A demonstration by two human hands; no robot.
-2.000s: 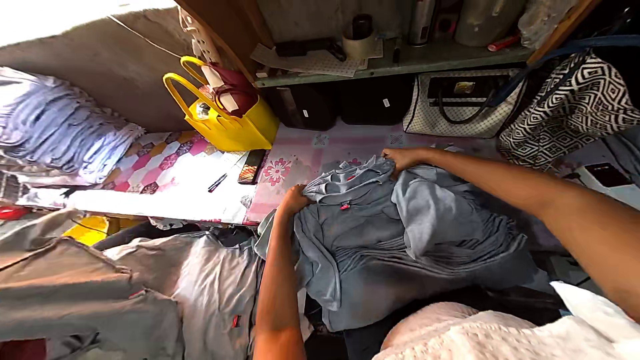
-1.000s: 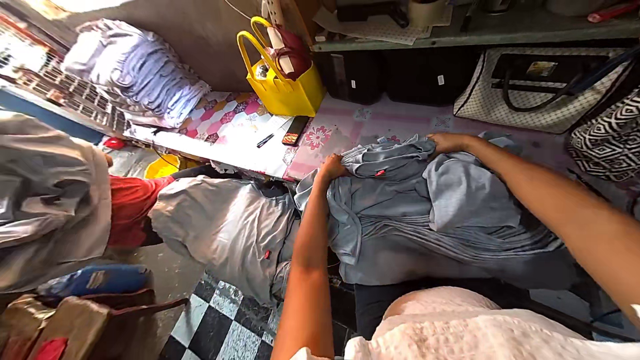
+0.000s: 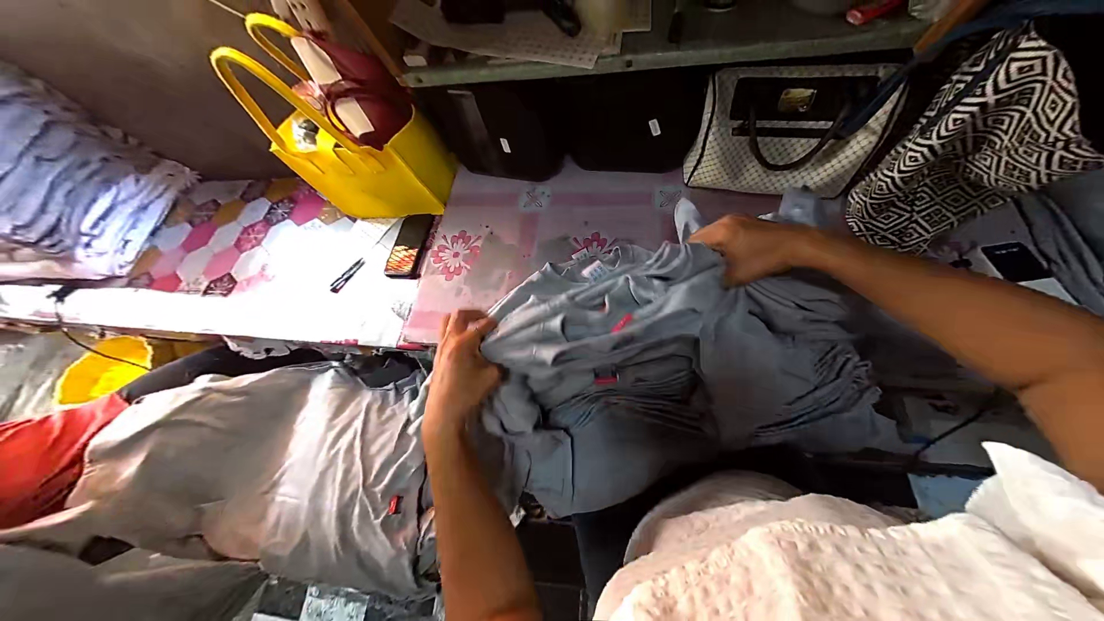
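Note:
A grey knit shirt (image 3: 604,302) with a small red tag is stretched between my two hands, over a stack of similar grey garments (image 3: 811,379). My left hand (image 3: 461,362) grips its left edge, near the front edge of the table. On the other side, my right hand (image 3: 746,246) is closed on the shirt's fabric near the shoulder. A second red tag on dark cloth shows just below the first. The undersides of the stack and my fingertips within the folds are hidden.
Left of me hangs a draped grey garment (image 3: 328,466) with a red tag. A yellow handbag (image 3: 388,172), a phone (image 3: 409,247) and thread snips (image 3: 347,275) lie beyond. Black cases, a checked handbag (image 3: 716,164) and a patterned bag (image 3: 975,138) stand under and beside the shelf (image 3: 673,59).
The shirt between my hands is lifted and spread out, with its red tag now facing up. More of the stack shows at its right. The view has shifted and turned.

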